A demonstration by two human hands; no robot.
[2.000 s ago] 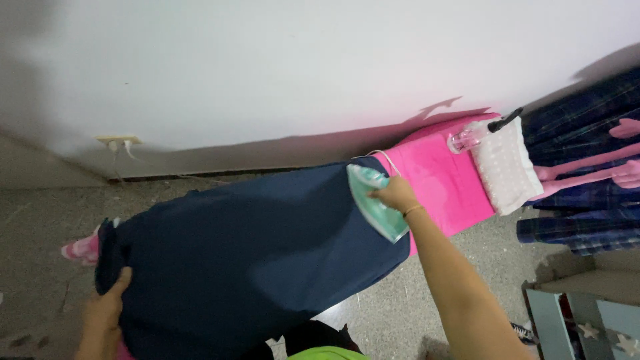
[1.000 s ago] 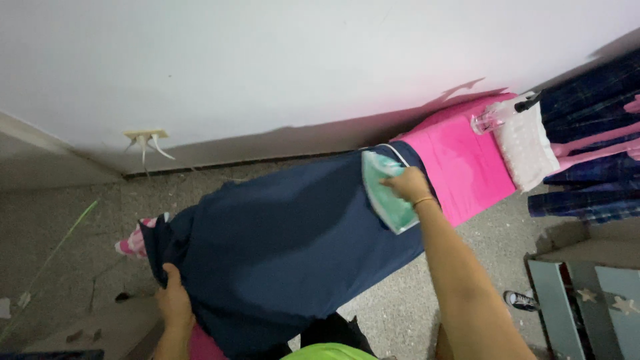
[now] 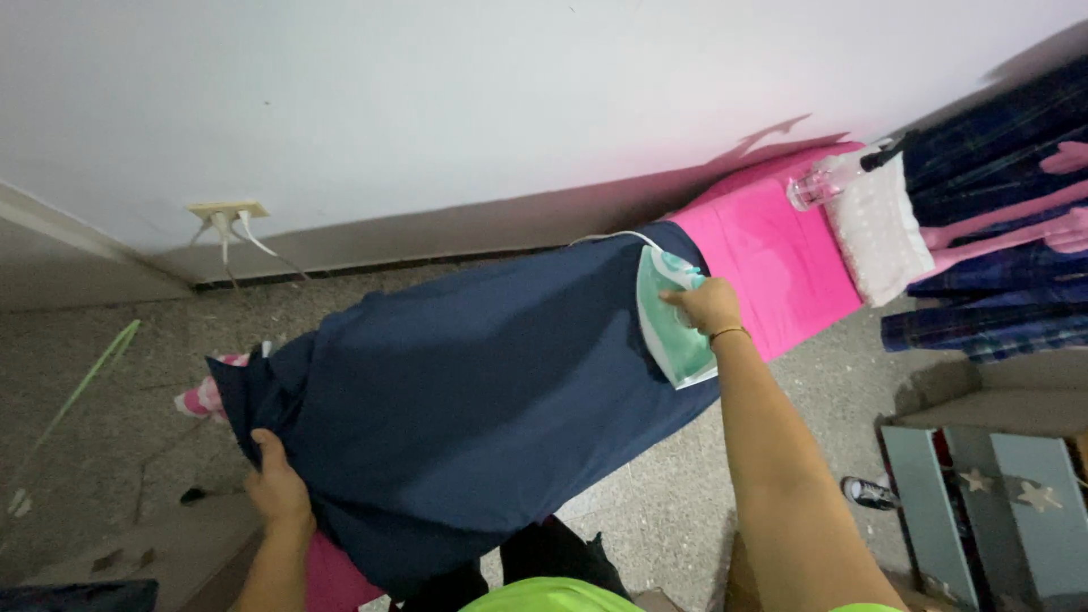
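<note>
A navy cloth garment [image 3: 476,365] lies over the left and middle of a pink-covered ironing board [image 3: 773,255]. My right hand [image 3: 710,306] is closed around the handle of a teal and white clothes iron [image 3: 667,331], whose soleplate rests on the navy cloth near its right end. A white cord runs from the iron's heel over the cloth's far edge. My left hand [image 3: 276,484] grips the bunched left end of the cloth, thumb on top and fingers hidden beneath. Pink and white patterned fabric [image 3: 204,398] shows past that end.
A clear spray bottle [image 3: 820,183] lies by a folded white cloth [image 3: 880,229] at the board's right end. Dark plaid garments [image 3: 1003,280] and pink hangers [image 3: 1011,242] are beyond. A wall outlet [image 3: 228,211] holds plugs. A sneaker [image 3: 869,493] is beside a grey crate with stars [image 3: 926,501].
The iron stays in my right hand near the cloth's right end, with its tip now pointing more toward me. My left hand still holds the left end.
</note>
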